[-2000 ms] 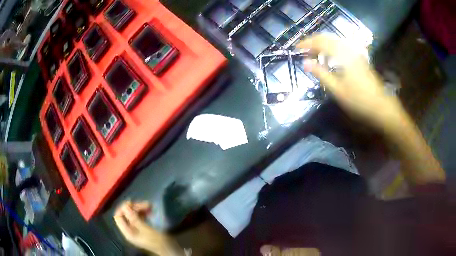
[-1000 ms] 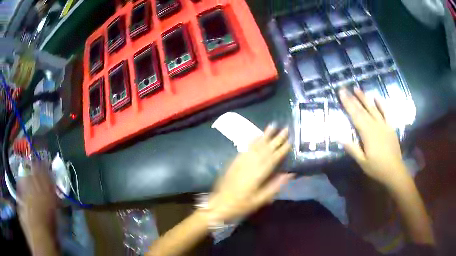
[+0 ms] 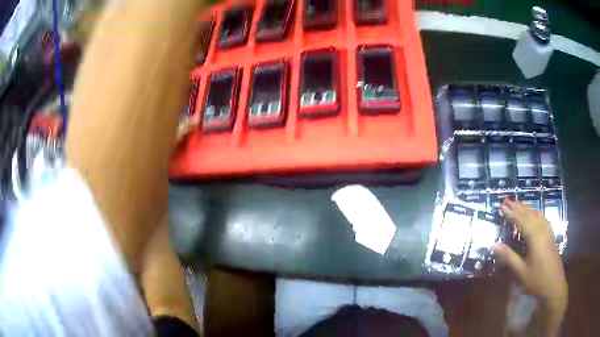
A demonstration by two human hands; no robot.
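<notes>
A clear blister tray (image 3: 468, 135) with rows of black-edged screen windows lies at the right. My right hand (image 3: 536, 240) is over its lower right pockets, thumb and fingers apart, with no held piece visible between them. A red assembly tray (image 3: 368, 141) holds two rows of phones with dark screens. My left forearm rises at the lower left; most of the hand is hidden behind another person's arm. A few fingertips (image 3: 187, 127) show at the red tray's left part, seemingly mine. A white paper slip (image 3: 366, 219) lies in front of the red tray.
Another person's bare forearm and white sleeve (image 3: 62, 263) cross the left side, close to the camera, covering the red tray's left end. A small white bottle with a metallic top (image 3: 533, 52) stands at the upper right. A blue line (image 3: 58, 59) hangs at the far left.
The view has swung left, so the trays appear farther right. My left hand has left the paper slip and moved left. Another person's arm now covers the left side. My right hand stays at the blister tray.
</notes>
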